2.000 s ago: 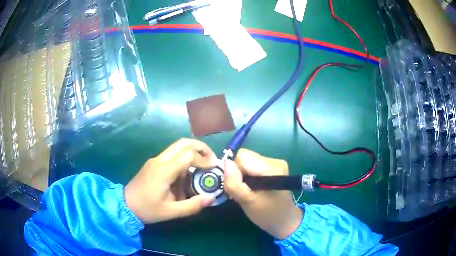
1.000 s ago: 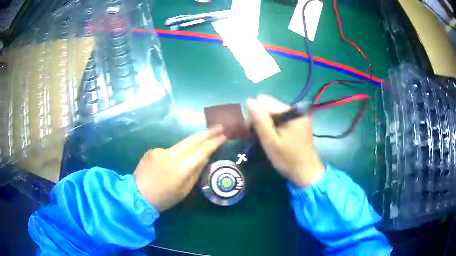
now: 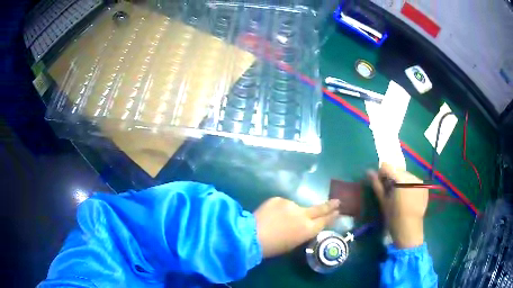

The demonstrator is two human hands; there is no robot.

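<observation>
The brown-red abrasive square (image 3: 347, 197) lies flat on the green mat. My left hand (image 3: 295, 222) rests with its fingertips on the square's lower left edge and grips nothing that I can see. My right hand (image 3: 402, 199), blurred, is just right of the square and holds the dark probe pen (image 3: 406, 184), whose tip I cannot make out. The round module (image 3: 332, 251) with a green-yellow centre sits on the silver fixture (image 3: 315, 264), untouched, below the square. The dark blue cable (image 3: 367, 228) ends at a silver connector beside it.
A clear blister tray (image 3: 270, 138) overlaps a tan cardboard sheet (image 3: 152, 153) at the left. More clear trays (image 3: 489, 247) stand at the lower right. White paper slips (image 3: 389, 126), pens (image 3: 351, 89), a pale ring (image 3: 364, 69), a white device (image 3: 418, 79) and a blue box (image 3: 360, 25) lie at the far side.
Both hands have left the fixture; the left now touches the square, and the right has moved beside it with the pen. The view has swung left.
</observation>
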